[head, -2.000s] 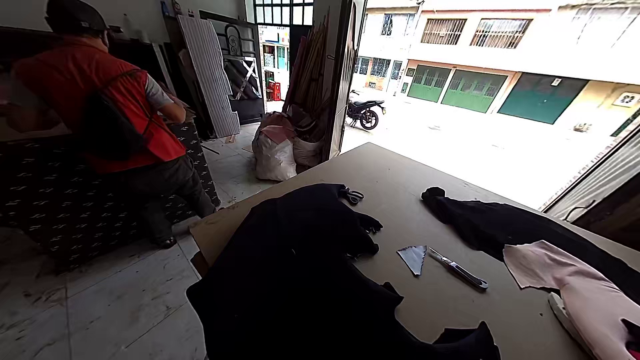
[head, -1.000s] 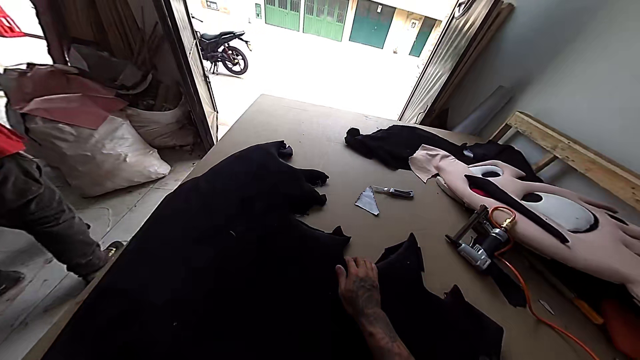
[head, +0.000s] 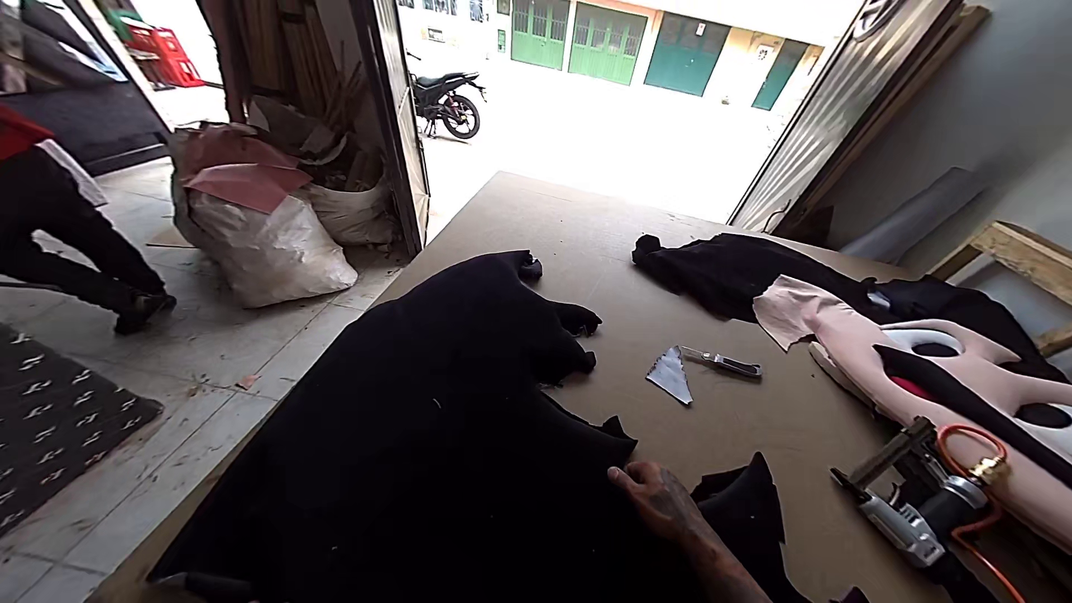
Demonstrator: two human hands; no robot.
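Observation:
A large black fabric piece (head: 419, 402) with a jagged right edge covers the near left of the table. My right hand (head: 657, 502) is at that edge, thumb and fingers closed on the fabric. Under and beside my right forearm lies another jagged part of black fabric (head: 754, 511); whether it is joined to the large piece is hidden. Beyond the hand, a small grey triangular scrap (head: 670, 377) lies against the tip of a utility knife (head: 724, 363). My left hand is not in view.
On the right are a pneumatic stapler (head: 909, 519) with an orange hose, a pink padded piece (head: 846, 335) and crumpled black cloth (head: 737, 268). The table (head: 544, 218) reaches toward the open doorway. Full sacks (head: 268, 243) stand left, near a person (head: 67, 218).
The view has swung right since the first frame. My right hand, absent then, came into view and now has its fingers curled at the fabric edge.

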